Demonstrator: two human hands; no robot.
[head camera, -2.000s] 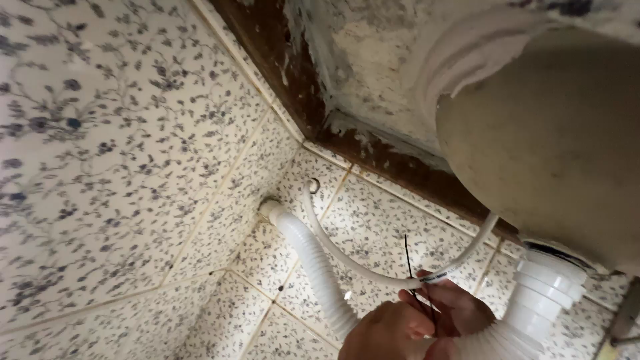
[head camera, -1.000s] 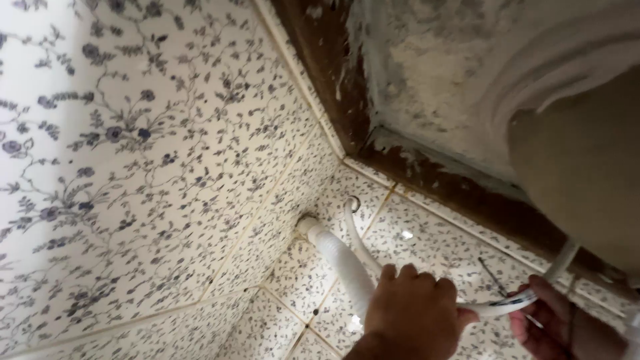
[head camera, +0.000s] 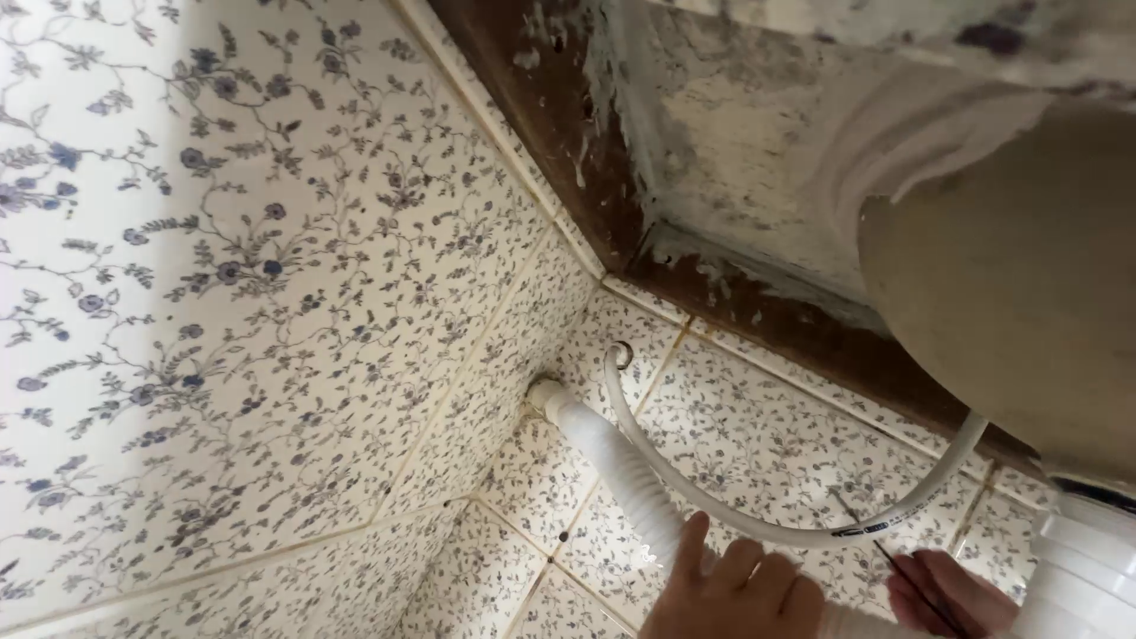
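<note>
My left hand (head camera: 732, 590) is at the bottom, its fingers curled over the white corrugated drain hose (head camera: 621, 470), which runs up to a wall opening. To its right my right hand (head camera: 950, 590) pinches a thin dark cable tie or wire (head camera: 887, 557) that rises toward the thin white tube (head camera: 763, 528). This tube, which bears dark printing, hangs in a curve from a hole in the tiled wall to behind the sink basin's underside (head camera: 1003, 293). The palms of both hands are hidden.
Floral wall tiles (head camera: 311, 311) fill the left and the back. A brown wooden frame (head camera: 550, 115) with whitish smears runs overhead around the rough underside of the countertop (head camera: 745, 151). A white plastic drain fitting (head camera: 1083, 550) stands below the basin at the right edge.
Two seconds ago both hands were close together at the thin tube. They are now apart, the left one at the corrugated hose. The view has shifted.
</note>
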